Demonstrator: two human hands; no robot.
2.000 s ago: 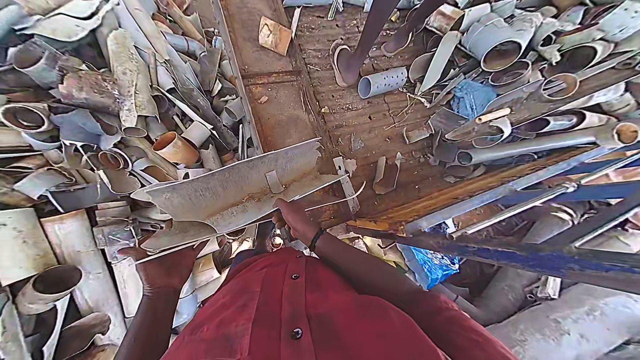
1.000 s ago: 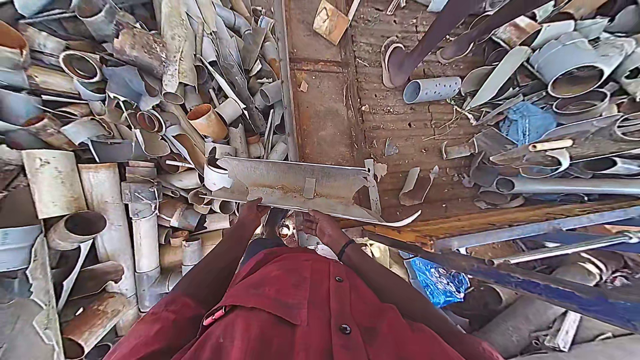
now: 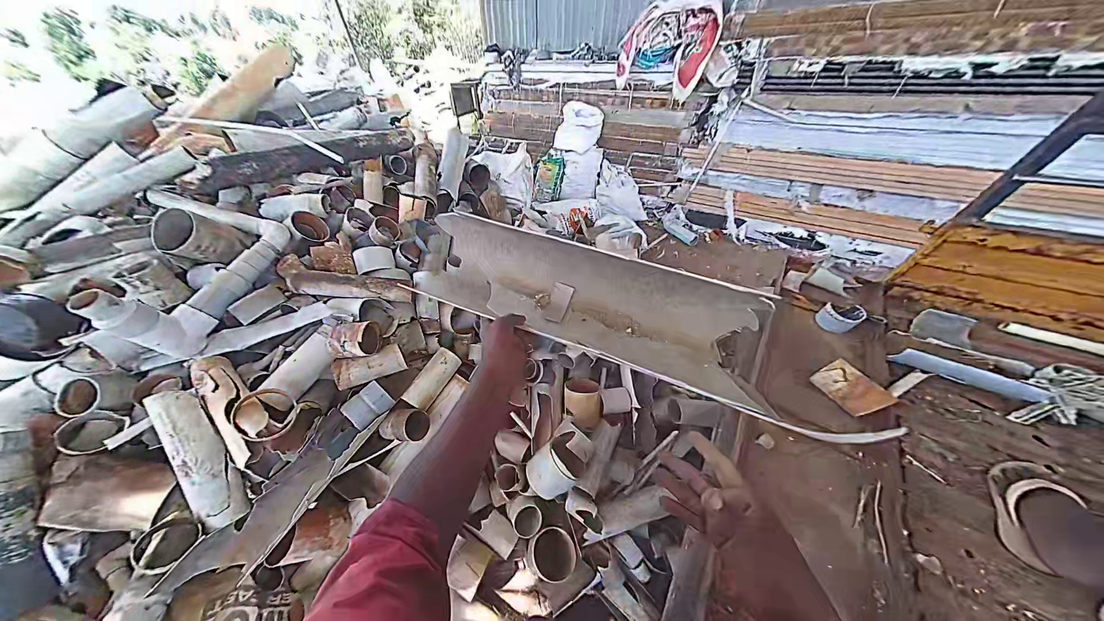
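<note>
A long half-pipe piece of grey plastic [image 3: 621,297], with broken ends and a thin curved strip trailing at its right, is over the heap of pipe scraps. My left hand [image 3: 504,345] is at its near lower edge, left of the middle; the fingers are mostly hidden, so I cannot tell if they grip it. Below the piece's right half, my right hand [image 3: 711,496] is apart from it, fingers spread and holding nothing. Short cut pipe pieces [image 3: 552,552] lie beneath and between my hands.
A large heap of pipes [image 3: 228,285] fills the left. White sacks [image 3: 582,164] stand behind. At the right are a brown metal floor [image 3: 819,509], a flat tan scrap [image 3: 854,386], a blue-grey pipe [image 3: 970,375] and another person's sandalled foot [image 3: 1048,517].
The half-pipe has moved from in front of my body out over the scrap heap. My right hand, earlier at its edge, is now away from it. The view has tilted up and swung left.
</note>
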